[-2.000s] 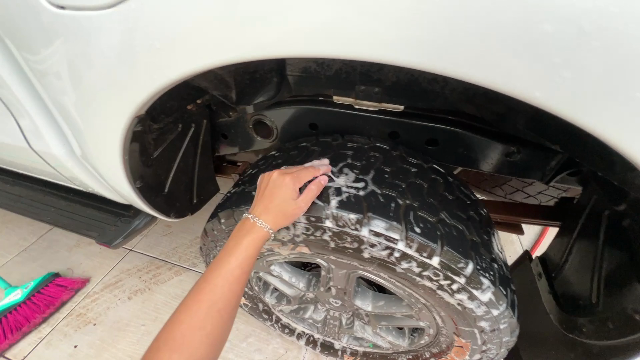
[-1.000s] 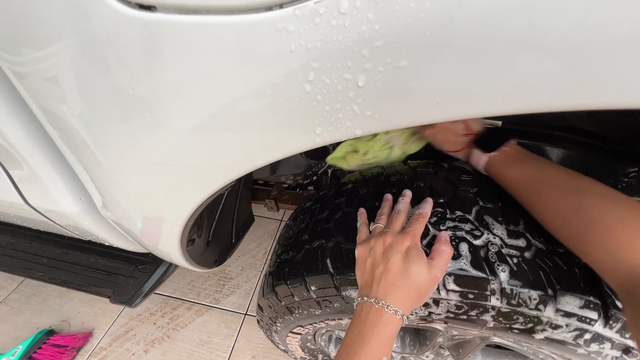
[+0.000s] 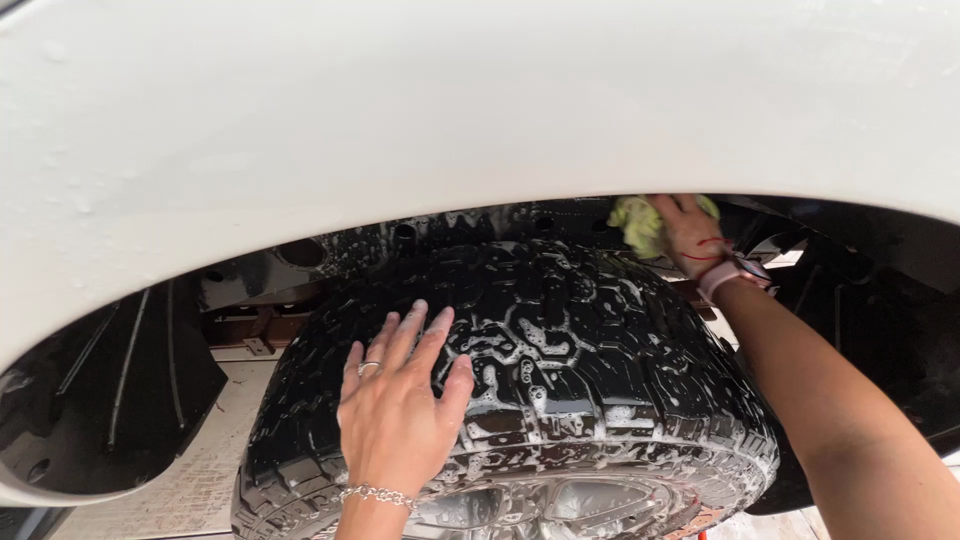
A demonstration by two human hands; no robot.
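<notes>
My left hand [image 3: 405, 397], with a ring and a chain bracelet, lies with fingers spread on the tread of a wet black tire [image 3: 570, 352] streaked with soap foam. Nothing is held in it. Behind the tire's upper right side, my right hand [image 3: 690, 232] presses a yellow-green cloth [image 3: 637, 225] against the black wheel well [image 3: 480, 221]; the fingertips are partly hidden by the fender edge. A pink-banded watch and a red string are on that wrist. Foam runs down the wheel well above the tire. Below the tread shows part of the alloy wheel [image 3: 600, 499].
The white fender [image 3: 480, 105] arches over the wheel, with water drops on its left. A black plastic liner [image 3: 112, 397] stands at the left and a darker one [image 3: 885, 322] at the right. Brown metal undercarriage parts [image 3: 259, 330] show behind the tire, above tiled floor [image 3: 195, 457].
My right hand, out of view two seconds ago, has moved right along the wheel well with the cloth since one second ago. My left hand remains on the tire. The view has shifted.
</notes>
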